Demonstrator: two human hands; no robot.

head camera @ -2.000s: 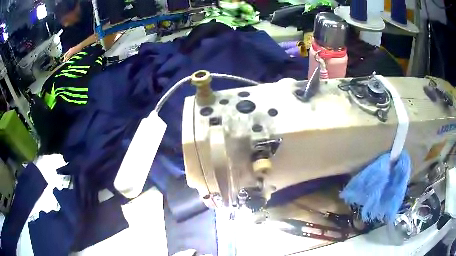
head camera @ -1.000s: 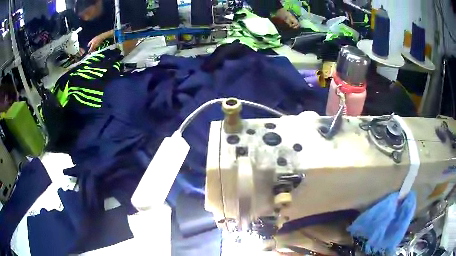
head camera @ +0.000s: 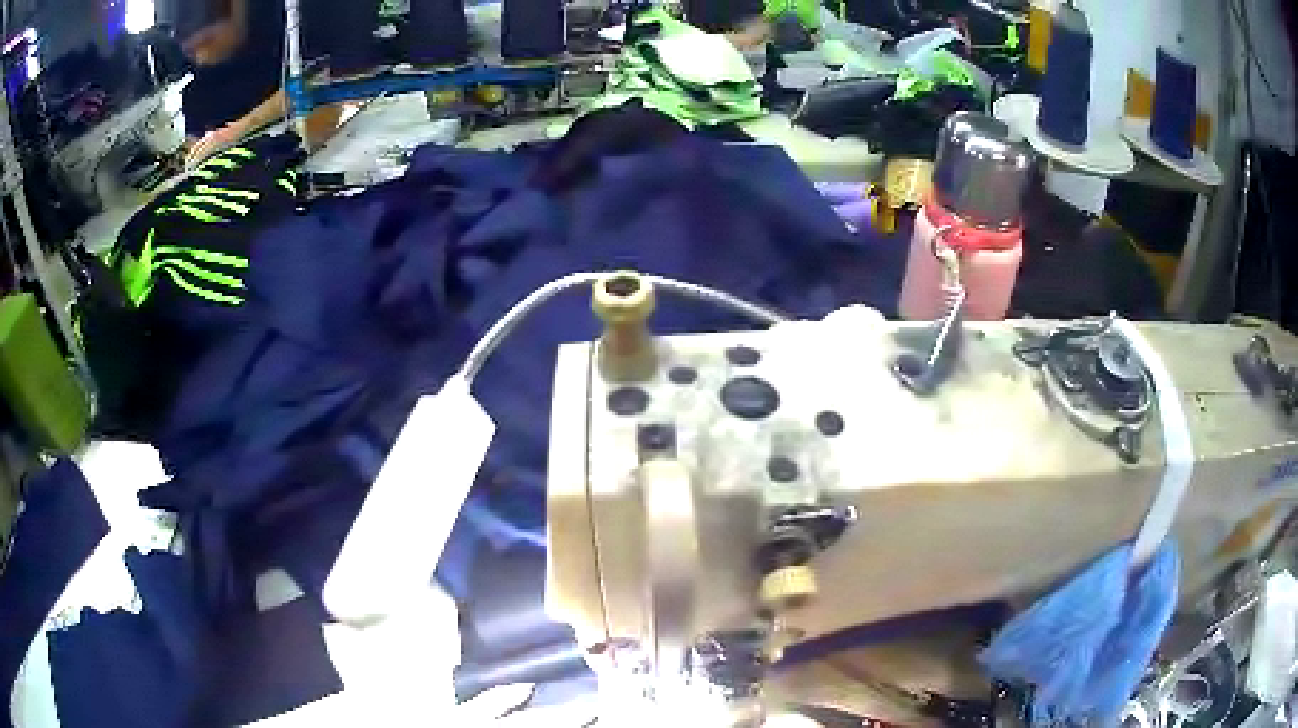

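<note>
The cream sewing machine (head camera: 883,469) fills the right half. Its needle area (head camera: 683,683) is lost in glare at the bottom edge. A navy fabric piece (head camera: 520,626) lies just left of the machine head, partly washed out. A large crumpled navy fabric pile (head camera: 384,313) lies behind and left of the machine. Pale pointed shapes at the bottom edge, left of the needle area, may be fingertips of my left hand (head camera: 491,703), but glare hides what they touch. My right hand is not in view.
A white lamp (head camera: 410,505) hangs left of the head. A blue tassel (head camera: 1089,633) hangs from the arm. A pink flask (head camera: 965,228) stands behind. Navy cut pieces (head camera: 128,647) lie at lower left. Thread cones (head camera: 1063,86) stand at back right. A person's arm (head camera: 235,128) shows at back left.
The view has shifted, so the machine sits lower than two seconds ago and slightly left of one second ago. The pale shapes at the bottom edge show more than before.
</note>
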